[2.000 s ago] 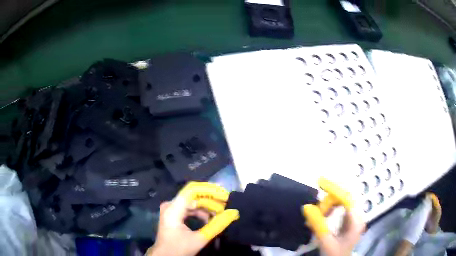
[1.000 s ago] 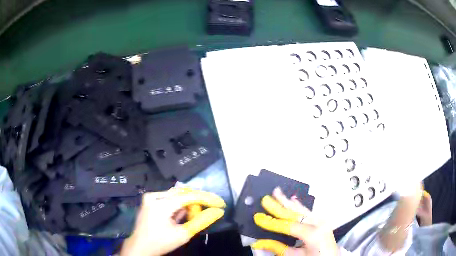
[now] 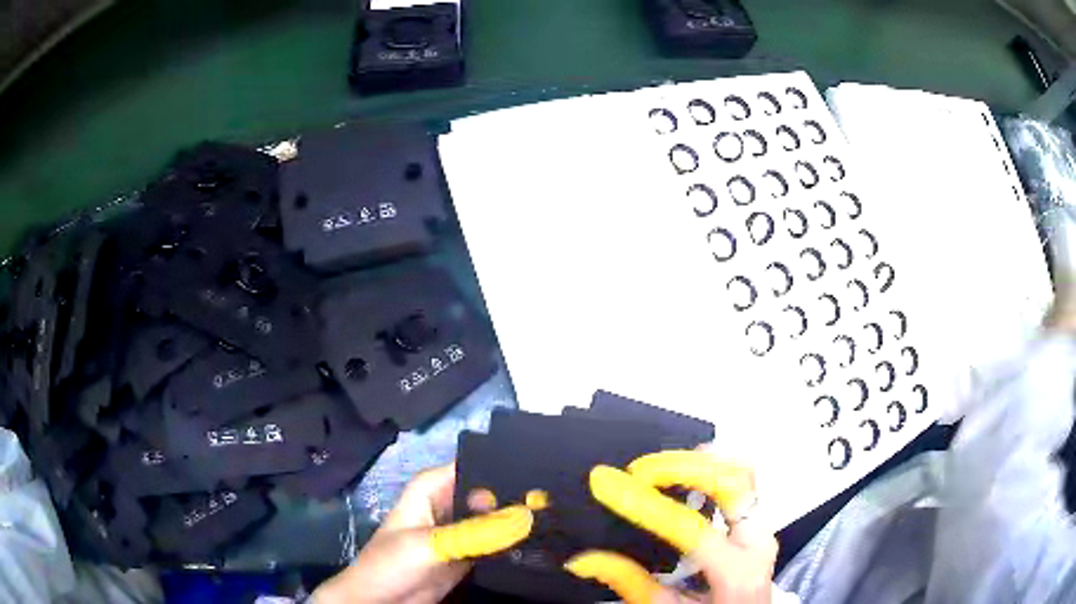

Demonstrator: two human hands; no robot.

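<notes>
My left hand [image 3: 454, 537], with yellow finger cots, grips the left edge of several overlapping black cover plates [image 3: 555, 454]. My right hand [image 3: 684, 525], also in yellow cots, lies with its fingers over the right part of the same plates. The plates are over the lower edge of a white release liner sheet [image 3: 590, 260]. Thin black adhesive rings [image 3: 760, 228] stand in rows on the sheet's right part; its left part is blank. The undersides of the held plates are hidden.
A jumbled pile of cover plates [image 3: 236, 378] lies at the left, with a neat stack [image 3: 360, 195] at its upper right. A second white sheet [image 3: 944, 177] lies right. Two black devices [image 3: 407, 47] sit on the green belt [image 3: 212, 83]. Another person's pale sleeve [image 3: 991, 472] shows at lower right.
My left hand has moved right and now grips the plates. The plates are spread wider and have shifted left. The view has shifted, and the belt devices sit further left. The neighbour's arm has moved right.
</notes>
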